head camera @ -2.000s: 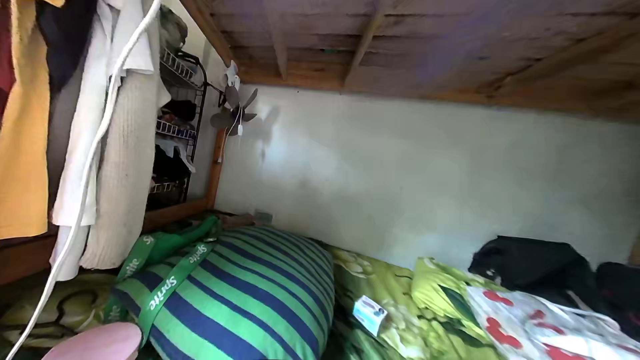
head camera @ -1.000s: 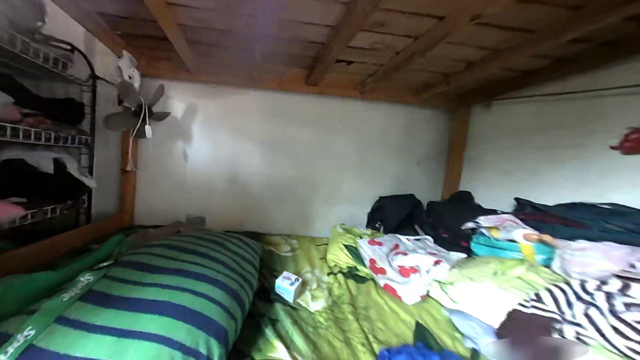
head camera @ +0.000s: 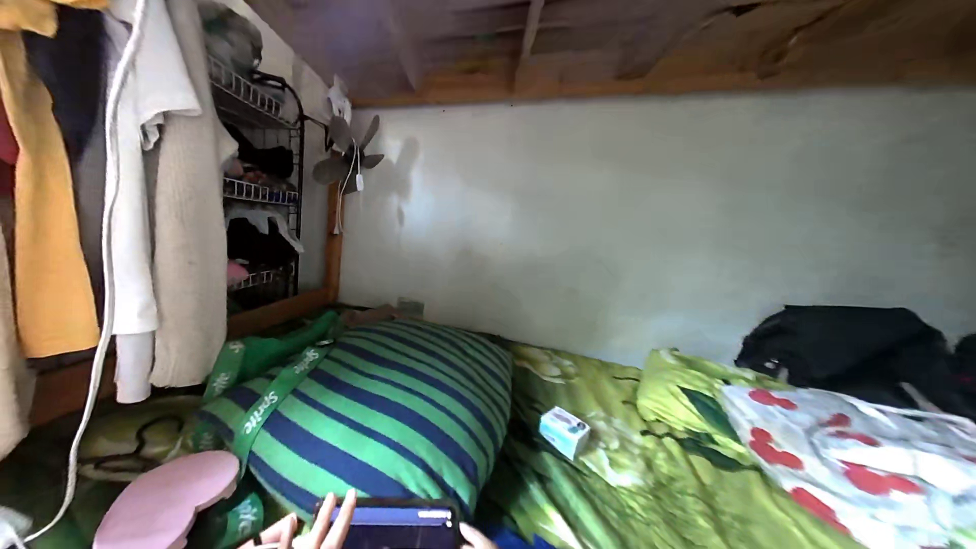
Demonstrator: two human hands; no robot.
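At the bottom edge of the head view, a smartphone with a lit screen lies sideways between my hands. My left hand is at its left end, with fingers raised along the edge. Only a little of my right hand shows, against the phone's right end. Just beyond the phone bulges a green and navy striped pillow, crossed by a green Sprite strap. A pink rounded flat object is to the left of my hands. A small white and blue box rests on the green bedsheet.
Hung clothes and a white cable are at the left, before a wire shelf. A fan is by the wall corner. A black bag and red-patterned white cloth lie at the right, under a low wooden ceiling.
The view swung right and then back left. The phone and my hands now show at the bottom edge, where neither earlier frame shows a phone.
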